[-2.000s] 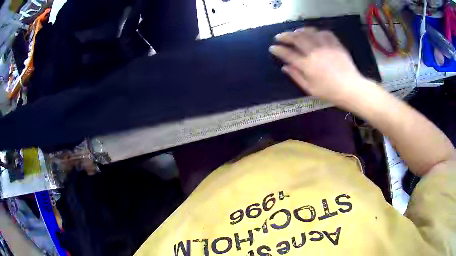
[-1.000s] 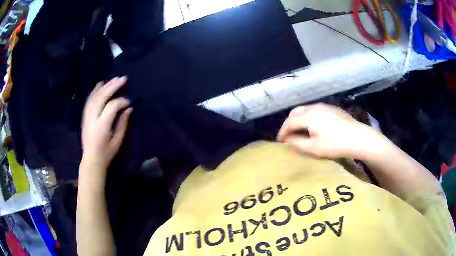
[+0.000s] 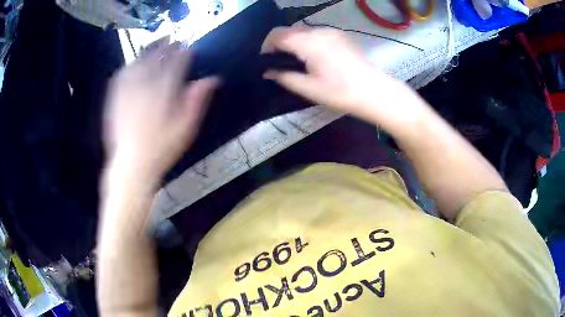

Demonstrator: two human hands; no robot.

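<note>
A black fabric panel (image 3: 238, 93) lies on the white sewing table (image 3: 272, 131), between my two hands. My left hand (image 3: 152, 102) is blurred over the panel's left part; I cannot tell whether its fingers hold the cloth. My right hand (image 3: 316, 65) is at the panel's right edge, with thumb and fingers curled at the cloth; whether they pinch it is hidden. More black fabric (image 3: 56, 124) is heaped at the left. Part of the sewing machine (image 3: 127, 11) shows blurred at the top left.
Scissors with red and yellow handle loops (image 3: 396, 15) lie at the top right. A blue holder (image 3: 489, 13) is right of them. A white cord hangs at the table's right edge. A yellow box (image 3: 26, 275) is at the lower left. Dark cloth (image 3: 489, 117) is at the right.
My right hand has moved up from the lap to the panel. My left hand, out of view two seconds ago, has moved right and up over the cloth. The view has shifted.
</note>
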